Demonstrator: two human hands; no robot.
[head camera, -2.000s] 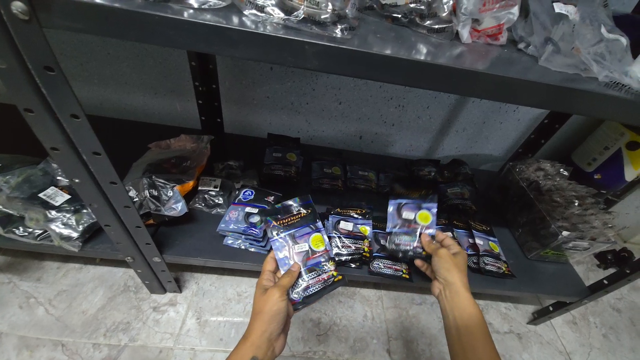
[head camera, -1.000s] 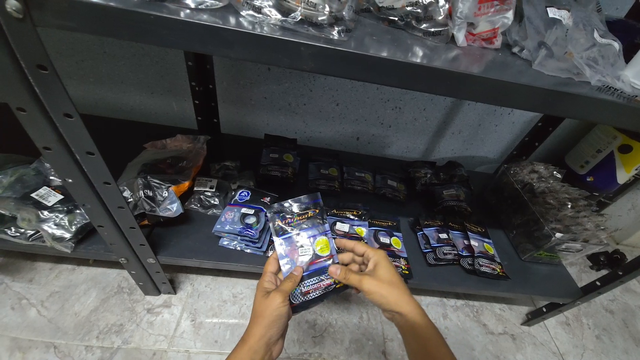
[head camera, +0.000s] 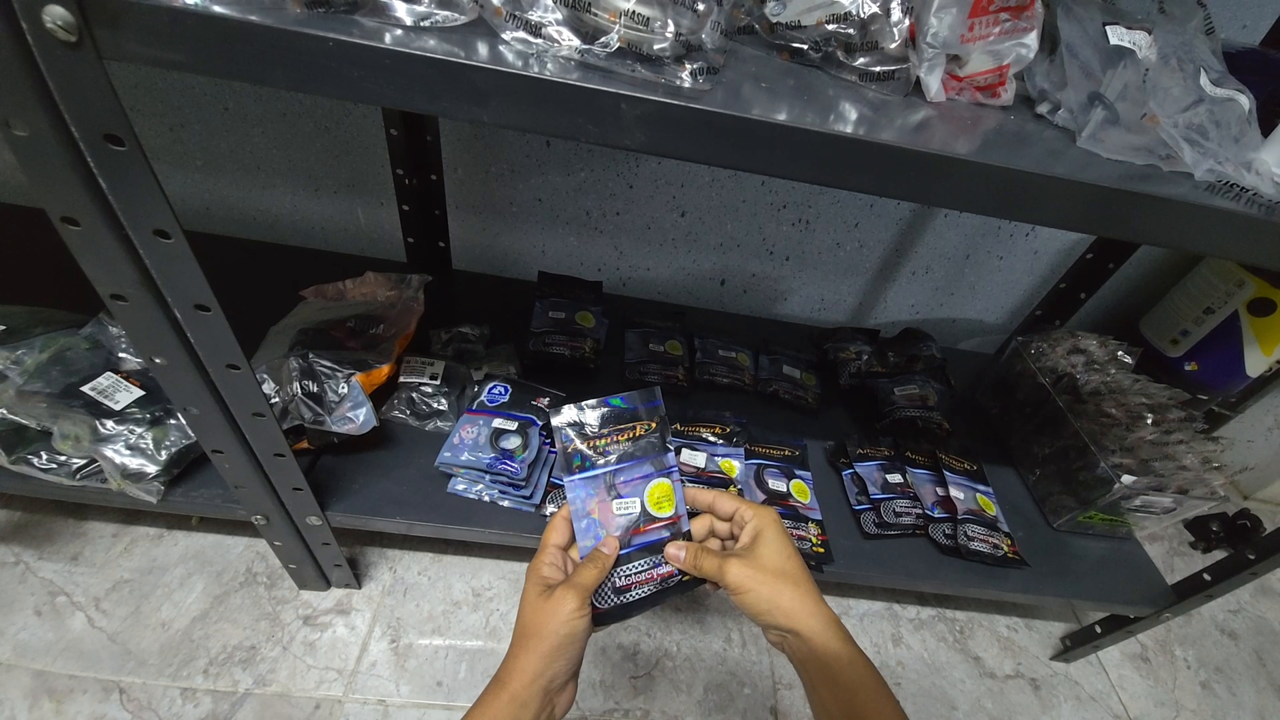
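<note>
Between both hands, in front of the lower shelf, is a foil packet (head camera: 622, 480) with a clear window, a yellow round sticker and a small white label; whether more packets lie behind it I cannot tell. My left hand (head camera: 565, 590) grips its lower left edge, thumb on the front. On the lower right edge, my right hand (head camera: 745, 560) pinches it between thumb and fingers. Just behind lie similar packets (head camera: 780, 490), partly hidden by the held one. A stack of blue packets (head camera: 495, 445) is to their left, and a fanned group of packets (head camera: 930, 500) to their right.
A dark metal shelf board (head camera: 430, 520) bears dark packets (head camera: 655, 355) at the back, plastic-bagged parts (head camera: 335, 350) at left and a clear box (head camera: 1100, 440) of small bags at right. Above runs an upper shelf (head camera: 640, 130) with bagged parts. A perforated upright (head camera: 190, 300) stands left.
My right hand has moved left from over the shelf, where it held a separate packet two seconds ago, to the packet in my left hand. Both hands now hold there.
</note>
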